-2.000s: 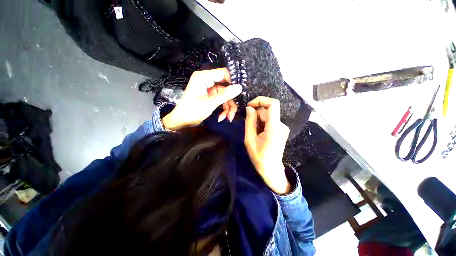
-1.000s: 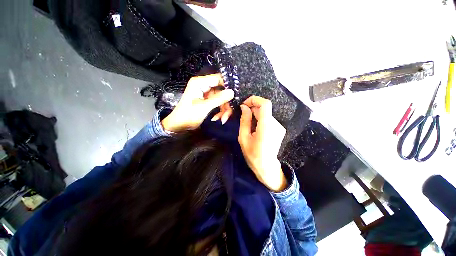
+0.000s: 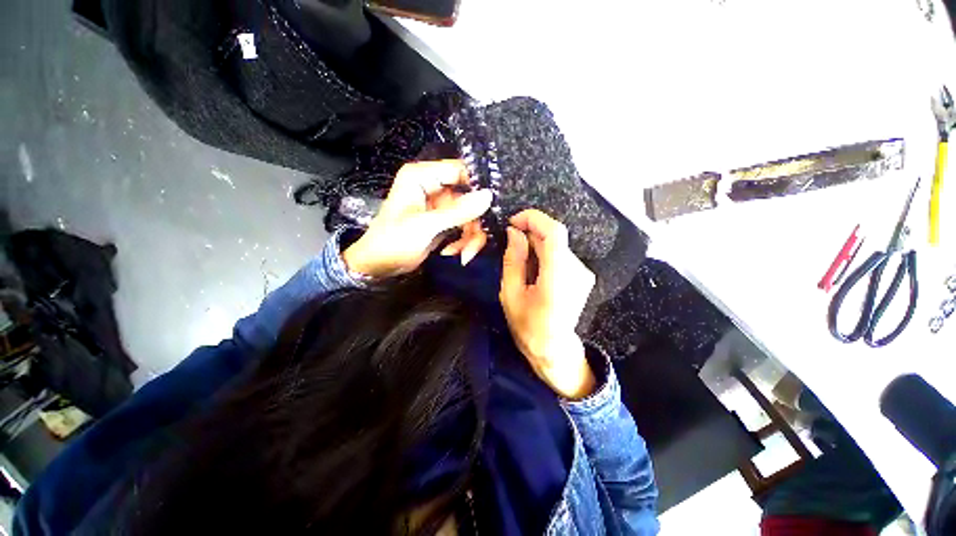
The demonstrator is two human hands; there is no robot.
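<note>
A dark grey speckled garment section (image 3: 540, 157) lies over the table edge, with a light-and-dark trim (image 3: 477, 152) along its left edge. My left hand (image 3: 414, 218) pinches the trimmed edge between thumb and fingers. My right hand (image 3: 545, 288) is just right of it, thumb and index fingertips together at the lower end of the trim. Whatever is between those fingertips is too small to make out. The black garment body (image 3: 199, 89) hangs at the upper left, with a small white label (image 3: 247, 45).
On the white table (image 3: 734, 84) lie a long brown-ended flat tool (image 3: 776, 178), scissors (image 3: 875, 298), a red tool (image 3: 841, 259), yellow-handled pliers (image 3: 937, 194), metal rings (image 3: 944, 306) and a black cylinder (image 3: 922, 414). Dark cloth (image 3: 68, 304) is on the floor at left.
The trimmed edge and my left fingers have shifted slightly left in view. My right hand has moved slightly left and down, staying close to the edge. The left hand still holds the edge.
</note>
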